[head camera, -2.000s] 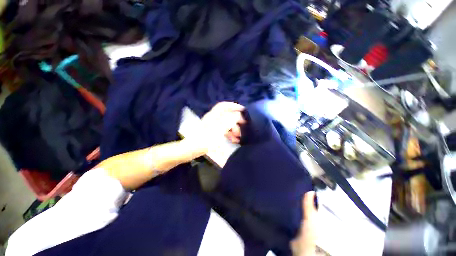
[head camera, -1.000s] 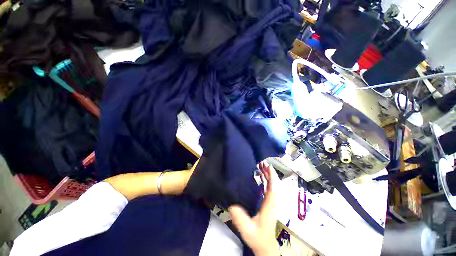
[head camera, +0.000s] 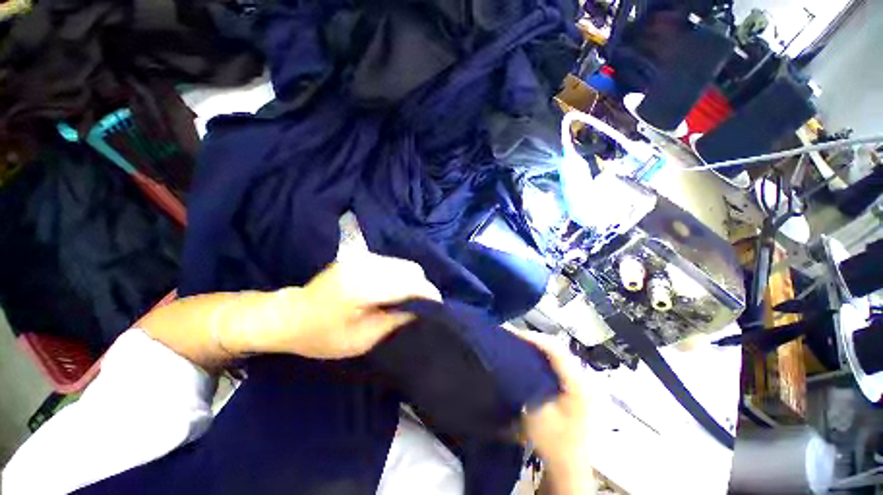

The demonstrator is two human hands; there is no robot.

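A navy garment piece is stretched between my two hands over the table's front edge. My left hand grips its upper left part, fingers curled over the cloth. My right hand, blurred, holds its right edge. The cloth runs up to the sewing machine, whose needle area is bright with glare and partly hidden. A flat black strip runs diagonally from the machine over the white table.
Navy cloth is heaped behind my left hand. A red basket with dark cloth stands at left. Scissors lie at right by a wood strip. Large black cones stand at upper right. A thin grey sliver lies on the table.
My left hand has come into view on top of the cloth. My right hand has moved right, and the cloth is spread sideways. The red tool on the table no longer shows.
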